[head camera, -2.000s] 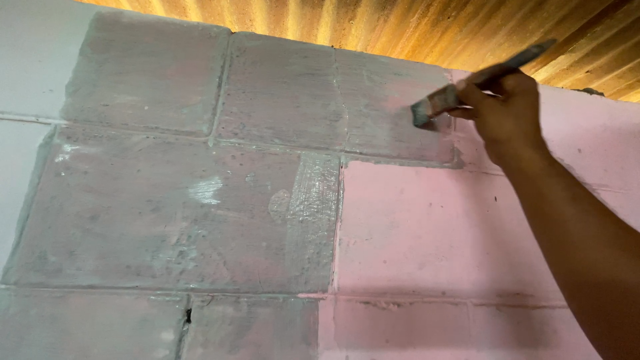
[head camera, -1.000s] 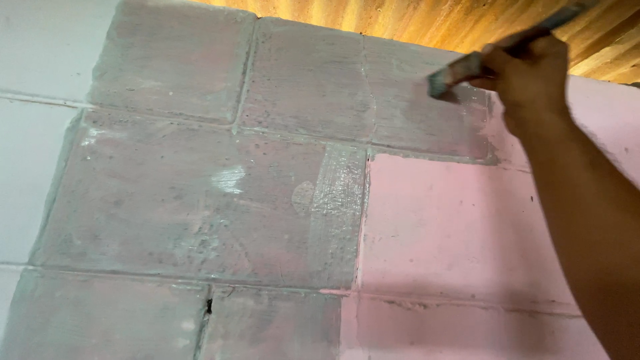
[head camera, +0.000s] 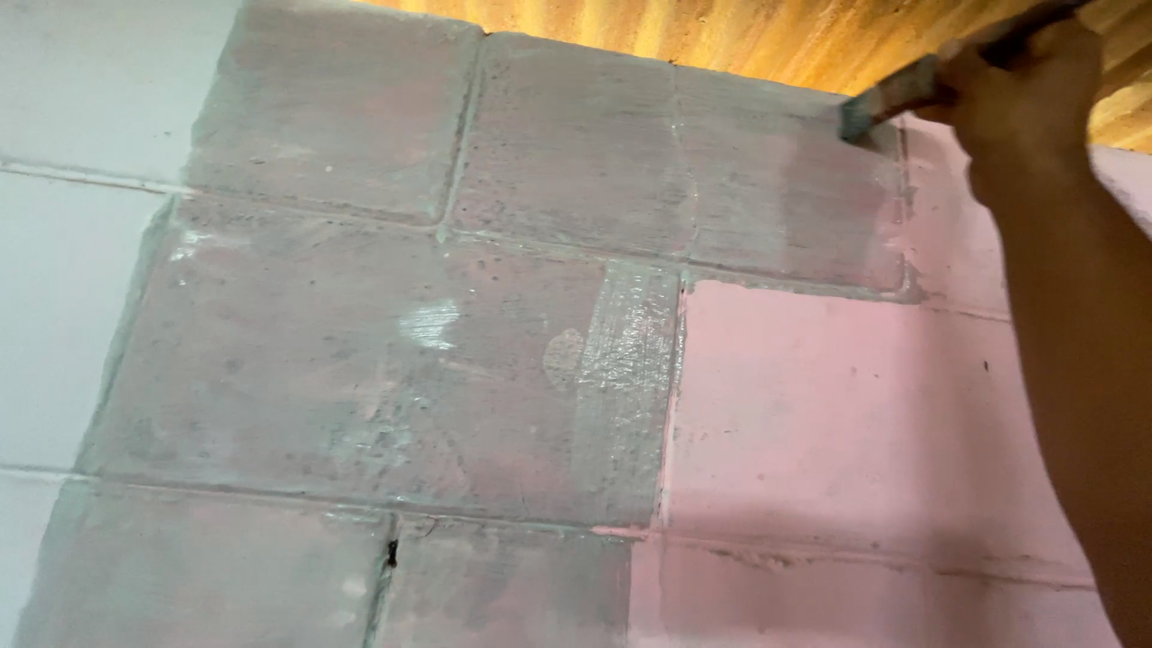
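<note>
My right hand (head camera: 1021, 94) is closed around the handle of a flat paintbrush (head camera: 900, 88) at the upper right. The dark bristle tip meets the block wall just under its top edge, near an upright mortar joint. Thin grey-green paint (head camera: 576, 144) covers the upper and middle blocks, with pink showing faintly through. A wetter, shiny patch (head camera: 630, 351) lies at the right end of the middle grey block. Bare of grey, a pink block (head camera: 810, 387) sits below and right of it. My left hand is outside the view.
A corrugated roof sheet (head camera: 576, 27), lit yellow-orange, runs along the wall's top edge. Pale, whitish blocks (head camera: 72, 315) border the grey area on the left. A small dark hole (head camera: 391, 552) marks a joint low in the wall. My forearm spans the right side.
The brush in my right hand has moved up and to the right along the top block, close to its upper right corner. The brush stays in my grasp throughout.
</note>
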